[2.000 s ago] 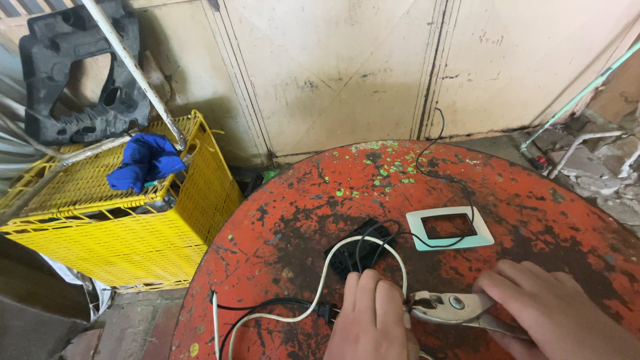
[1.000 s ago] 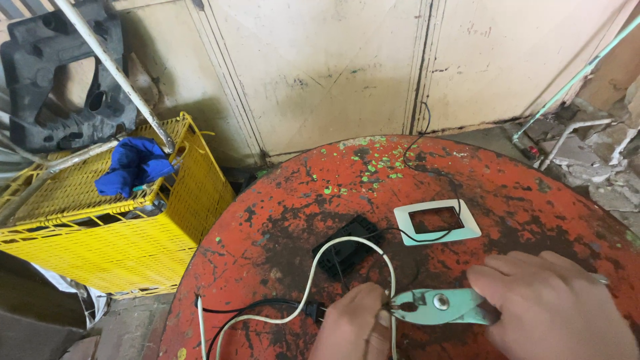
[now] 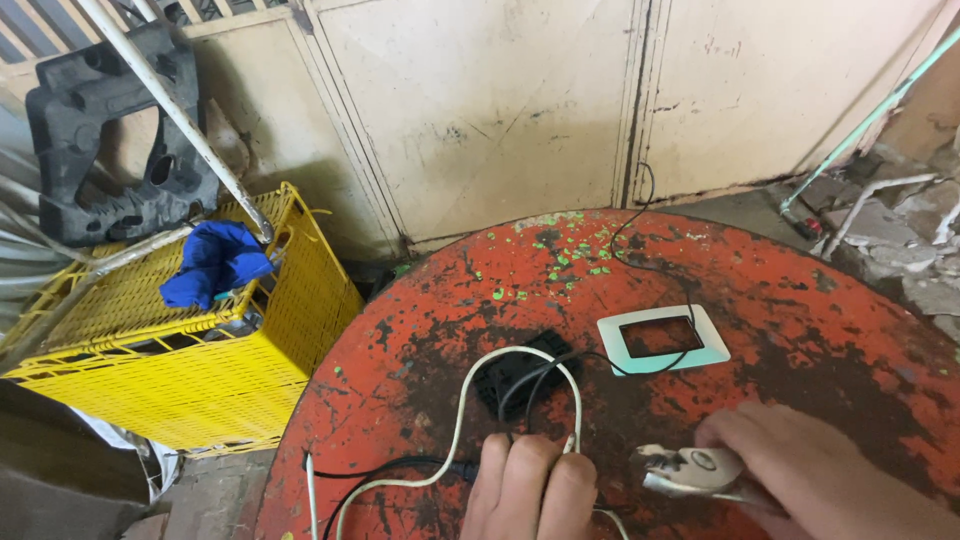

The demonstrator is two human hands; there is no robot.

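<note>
Near the bottom centre, my left hand (image 3: 529, 487) pinches the white cable (image 3: 466, 382) and the black wires (image 3: 525, 382); its fingertips hide the gripped parts. To its right, my right hand (image 3: 787, 457) holds slip-joint pliers (image 3: 694, 469), the jaws apart from the cables. Beyond my left hand lies a black plastic part (image 3: 551, 349) under the looped cable. A white wall-plate frame (image 3: 619, 341) with a rectangular opening rests further right, with a thin black wire across it. A black plug (image 3: 466, 470) lies just left of my left hand.
Everything lies on a round red table (image 3: 420, 315) with worn paint. At left stands a yellow woven basket (image 3: 187, 382) with a blue cloth (image 3: 214, 266) and a black plastic panel (image 3: 112, 135) on top. A cream metal gate (image 3: 480, 112) is behind; rubble (image 3: 900, 232) lies at right.
The pliers' jaws were at the cable by my left hand; my right hand has drawn them away to the right. My left hand still holds the cable.
</note>
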